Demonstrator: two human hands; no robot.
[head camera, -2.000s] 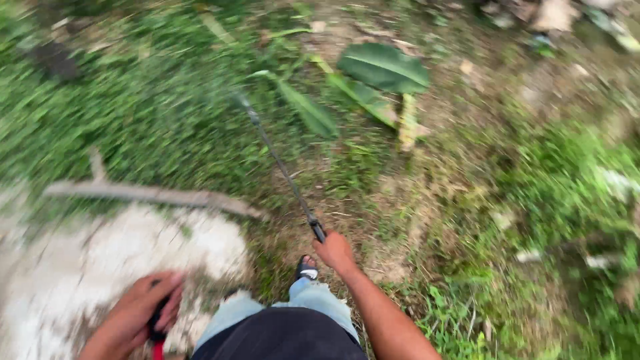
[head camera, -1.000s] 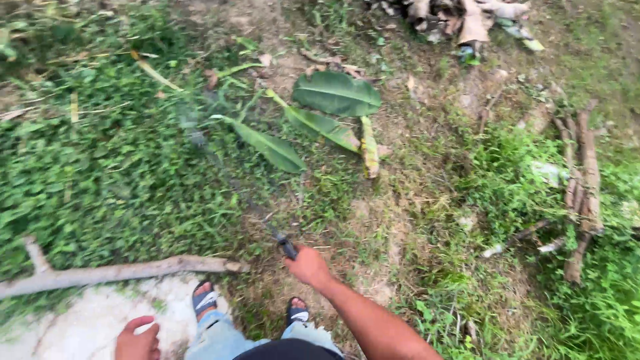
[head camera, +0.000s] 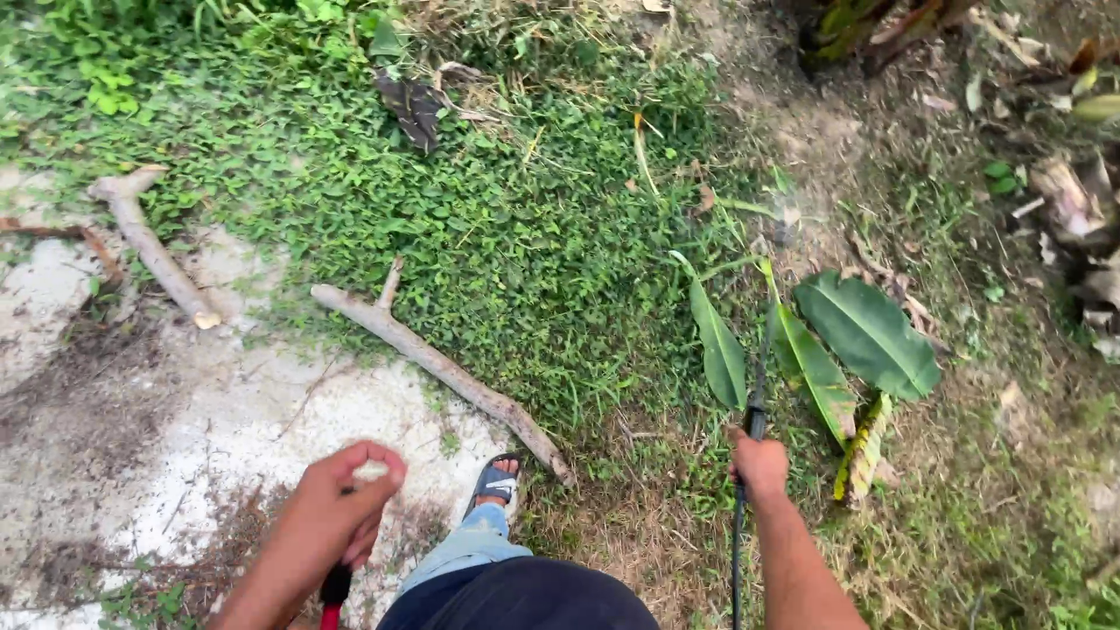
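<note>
My right hand (head camera: 759, 464) grips the black handle of a sprayer wand (head camera: 759, 372), with a black hose (head camera: 738, 560) running down from it. The thin wand points away from me, between cut broad green leaves (head camera: 866, 332); faint mist shows near its far end. At lower left, my left hand (head camera: 350, 503) is curled around a black handle (head camera: 337, 584) with a red part below it. The hand hides much of this handle. Low green ground plants (head camera: 525, 227) spread left of the wand.
A forked cut branch (head camera: 437, 363) lies along the edge of a pale slab (head camera: 350, 420), near my sandaled foot (head camera: 494, 481). Another cut branch (head camera: 153, 249) lies farther left. Dry plant debris (head camera: 1072, 210) is at right, with a plant base (head camera: 849, 35) at the top.
The wand, earlier slanting up-left over the green plants, now points nearly straight ahead beside the broad leaves. The view has shifted left. My left hand shows more fully than one second ago.
</note>
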